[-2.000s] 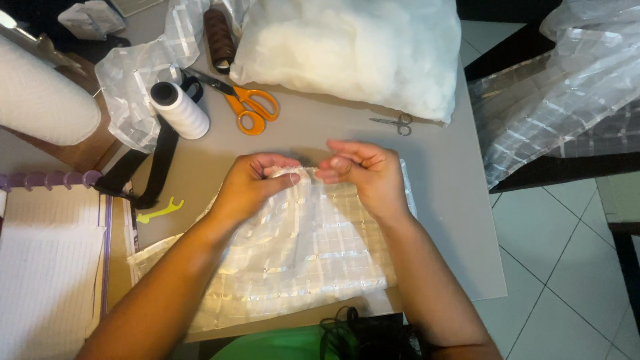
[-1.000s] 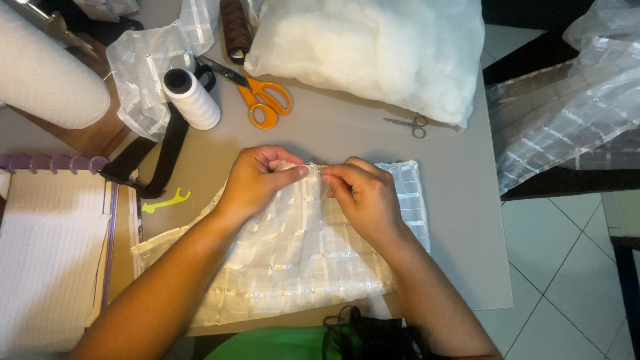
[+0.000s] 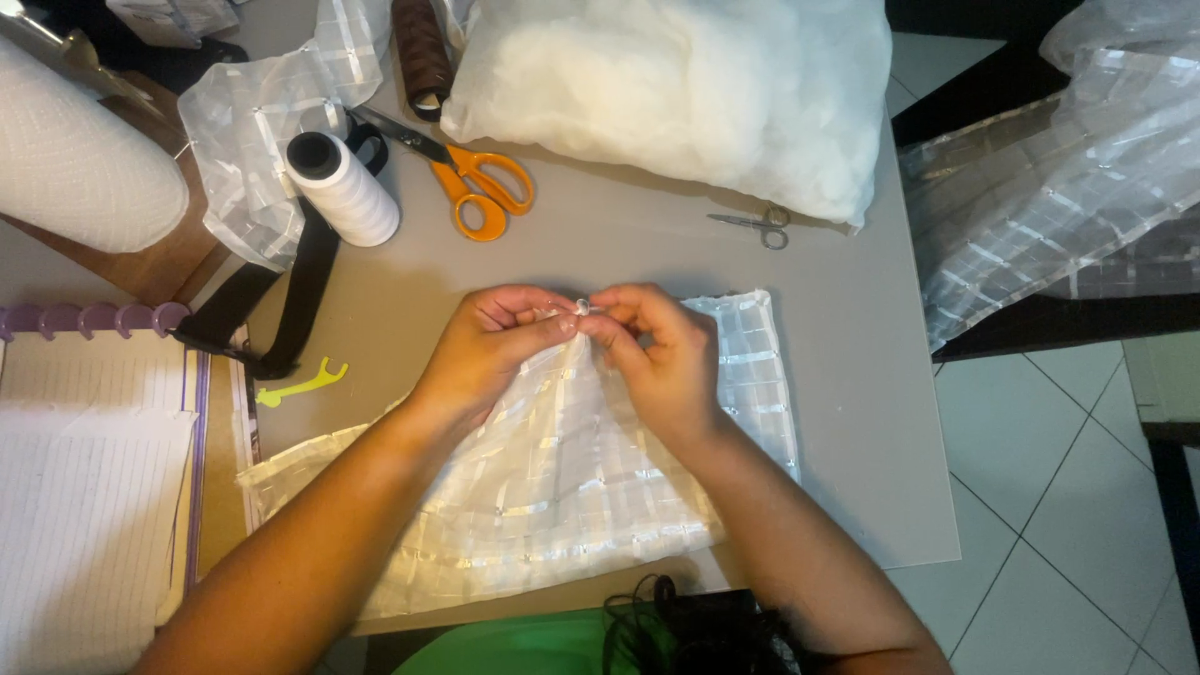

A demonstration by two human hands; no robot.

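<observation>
A sheer white fabric piece with a shiny checked weave [image 3: 562, 469] lies over the table's near part, its top edge pinched up between my hands. My left hand [image 3: 502, 347] grips this edge between thumb and fingers. Close beside it, my right hand [image 3: 656, 352] pinches the same edge. A small shiny round thing [image 3: 583, 307] shows between the fingertips; what it is, I cannot tell. Orange-handled scissors [image 3: 483, 192] rest beyond my left hand, next to a cone of white thread [image 3: 347, 192]. Small metal scissors [image 3: 764, 225] lie beyond my right hand.
A bag of white stuffing [image 3: 675, 94] and a brown thread spool [image 3: 422, 61] occupy the back. To the left are a black strap [image 3: 314, 281], a yellow-green plastic piece [image 3: 305, 382], a lined notebook [image 3: 94, 506] and a white roll [image 3: 84, 159]. More sheer fabric [image 3: 1078, 169] hangs right of the table.
Two seconds ago my hands were apart, with the right one's fingers raised. Now the fingertips meet at the fabric's edge, where the small shiny thing shows.
</observation>
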